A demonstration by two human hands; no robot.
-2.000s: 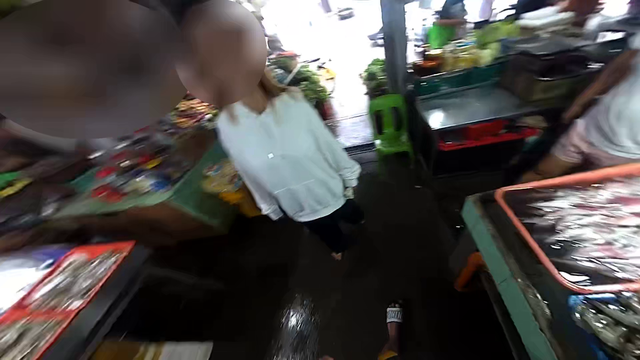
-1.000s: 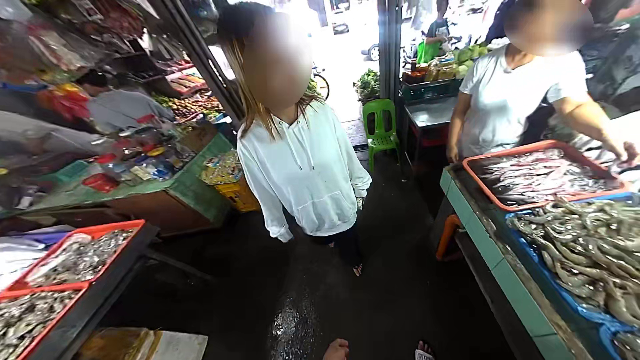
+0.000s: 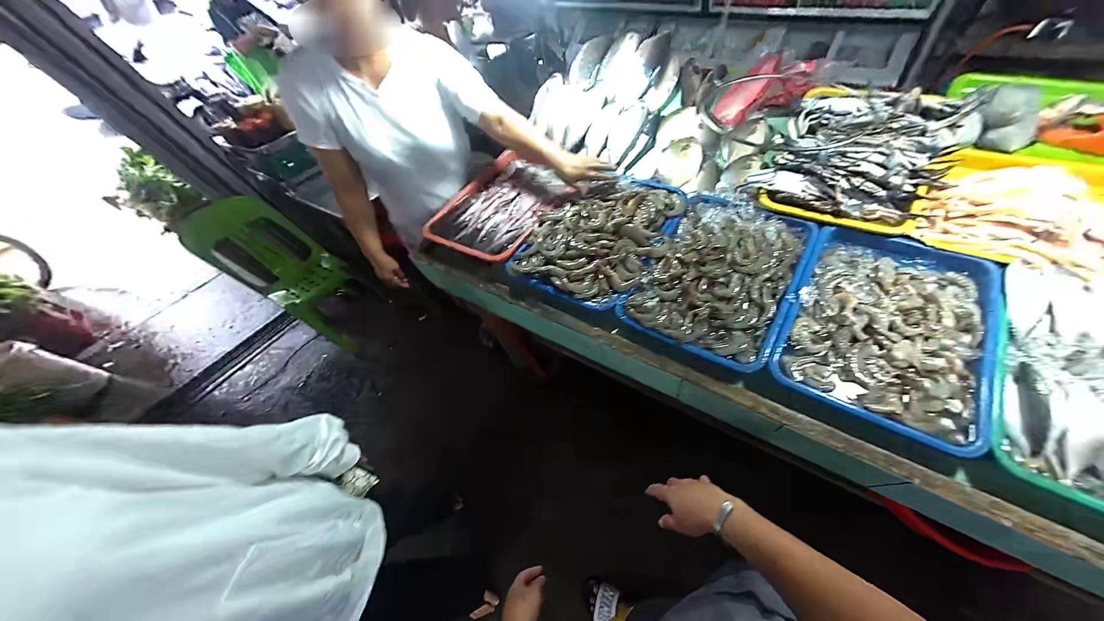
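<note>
My right hand [image 3: 690, 507], with a silver band at the wrist, hangs above the dark floor in front of the stall counter; its fingers are partly spread and hold nothing. At the bottom edge is my left hand [image 3: 524, 595], only partly in the frame, with nothing visible in it. Beyond my right hand, blue plastic trays of raw shrimp stand side by side on the counter: a right tray [image 3: 888, 345], a middle tray [image 3: 724, 276] and a left tray [image 3: 595, 237]. A red tray of small fish [image 3: 496, 211] adjoins the left one.
A person in a white shirt [image 3: 388, 121] stands behind the red tray, one hand over the trays. Another person in a white hoodie [image 3: 172, 517] is close at my left. The tiled counter edge [image 3: 690, 392] runs diagonally past me. A green plastic chair [image 3: 259, 259] stands left.
The view has swung right toward the seafood counter. My right hand and forearm have come into view. The person in the hoodie is now at the lower left.
</note>
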